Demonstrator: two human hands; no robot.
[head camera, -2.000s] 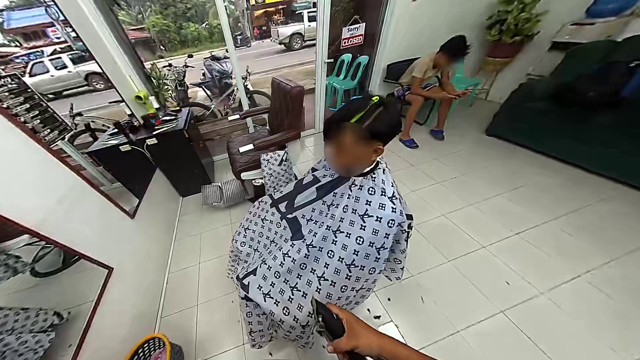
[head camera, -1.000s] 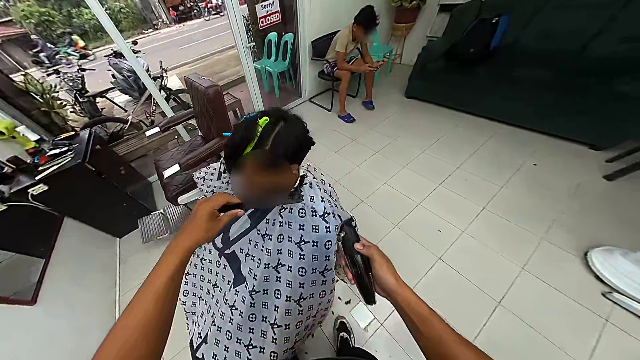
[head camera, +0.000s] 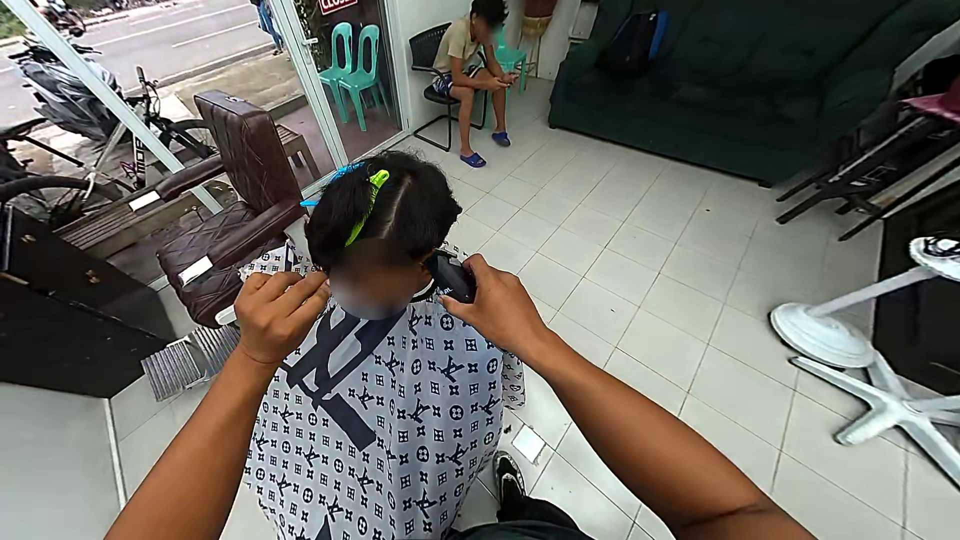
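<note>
A seated person wears a white patterned barber cape (head camera: 420, 390). Their black hair (head camera: 416, 202) is parted, with a lime-green hair clip (head camera: 367, 206) and a blue hair clip (head camera: 330, 180) in it. My right hand (head camera: 499, 304) holds a black hair clipper (head camera: 451, 276) against the side of the head by the ear. On the other side of the head, my left hand (head camera: 281, 311) has its fingers curled near the cheek; whether anything is between them cannot be made out.
An empty brown barber chair (head camera: 240, 165) stands behind the seated person at the left. Another person (head camera: 472, 75) sits on a black chair by the glass door. A dark green sofa (head camera: 712, 97) lines the back, and a white stand base (head camera: 821, 335) is at the right.
My right hand has raised the clipper from beside the cape to the side of the head. My left hand, out of view two seconds ago, has come up beside the face.
</note>
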